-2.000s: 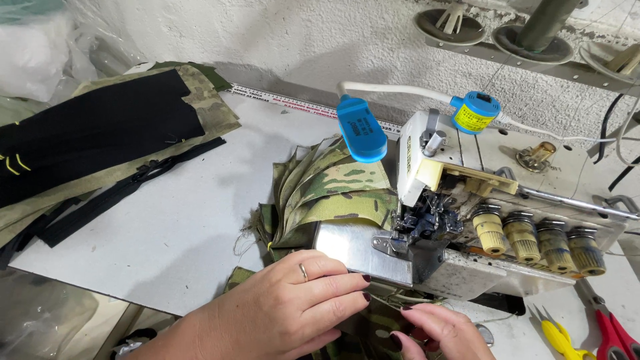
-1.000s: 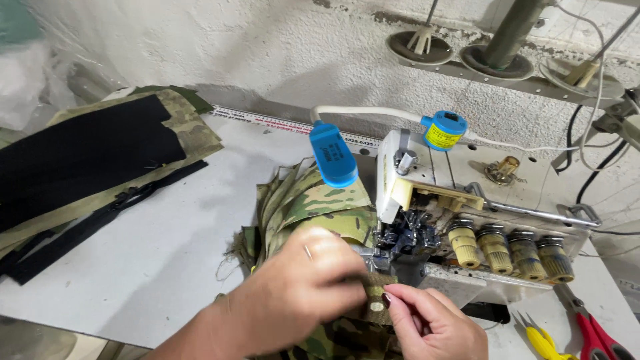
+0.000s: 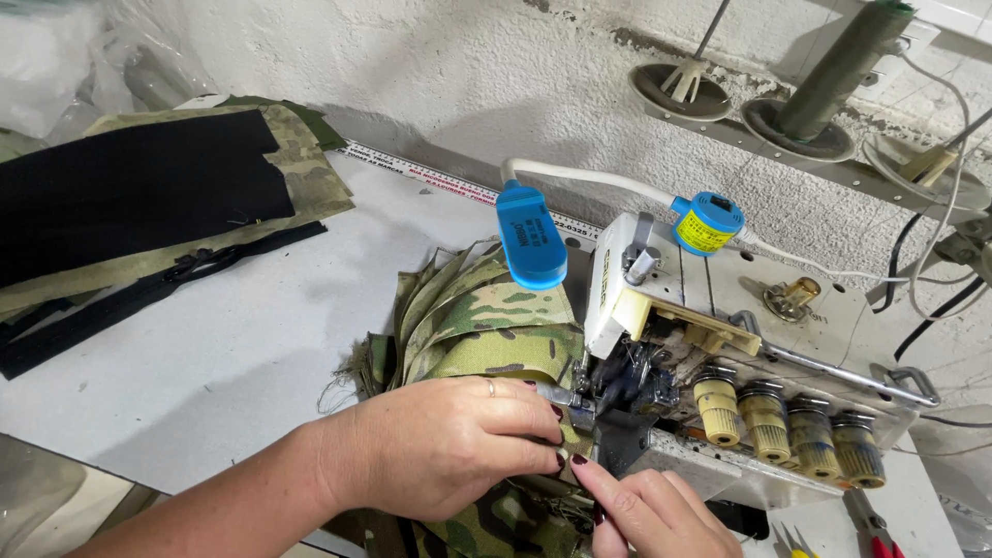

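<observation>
My left hand (image 3: 449, 446) presses, palm down, on camouflage fabric beside the presser foot (image 3: 564, 395) of an overlock sewing machine (image 3: 728, 310). My right hand (image 3: 651, 508) has its index fingertip at the fabric's edge, close to the left fingertips; whether it pinches the cloth is hard to tell. Behind the left hand, a fanned stack of camouflage fabric pieces (image 3: 504, 310) lies against the machine. More camouflage fabric (image 3: 480, 531) hangs below the hands. A blue sewing lamp (image 3: 533, 240) on a white flexible neck hangs over the stack.
Black fabric (image 3: 147, 186), camouflage pieces and a black zipper (image 3: 163, 283) lie on the white table (image 3: 232, 325) at left. Yellow-handled snips (image 3: 798, 542) and red-handled scissors (image 3: 880, 535) lie at lower right. A thread stand (image 3: 821, 139) holds a green thread cone (image 3: 845, 70).
My left hand, blurred over the fabric a second ago, now lies flat beside the presser foot. The fabric edge raised between both hands then is now down by the machine.
</observation>
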